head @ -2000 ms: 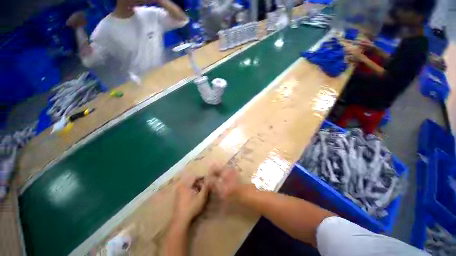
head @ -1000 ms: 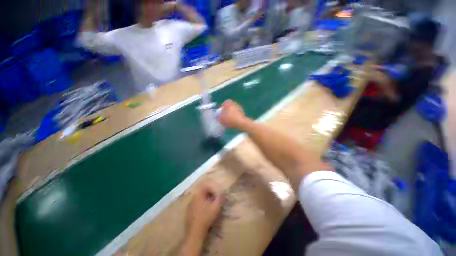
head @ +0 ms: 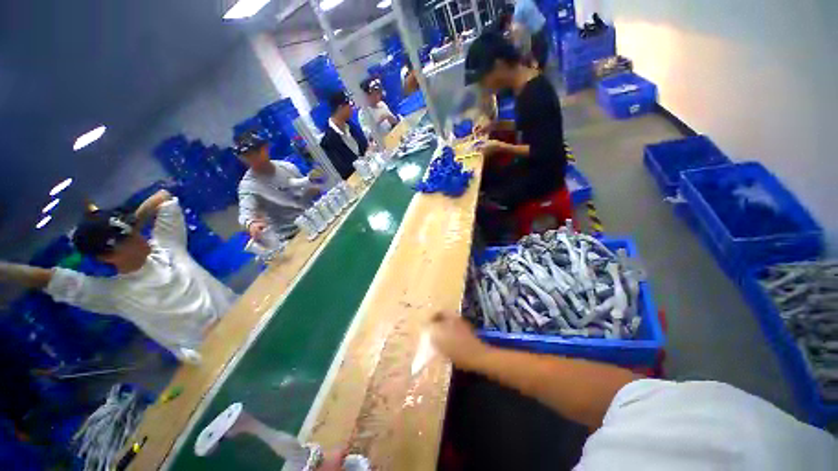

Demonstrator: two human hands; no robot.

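Note:
A pale grey bracket unit lies slanted at the bottom of the view, over the belt's near edge. Its oval foot (head: pixel 220 430) points up and left, and its neck runs down to a joint housing (head: pixel 312 455) at the frame's bottom edge. My left hand (head: pixel 338 456) is mostly cut off there; a small part shows closed against the housing. My right hand (head: pixel 452 338) is over the bench's right edge with fingers curled. A bright white patch beside its fingertips may be glare or a small piece; I cannot tell.
The green belt (head: pixel 303 317) runs away beside the wooden bench (head: pixel 395 322). A blue crate of grey arms (head: pixel 560 285) stands at right. A blue heap (head: pixel 446 173) and upright grey housings (head: pixel 326 212) are farther up. Several people sit along the line; more blue crates are on the floor.
The view has swung up and right. The bracket unit has come from the belt's middle to my left hand at the bottom. My right hand has drawn back from the unit to the bench edge.

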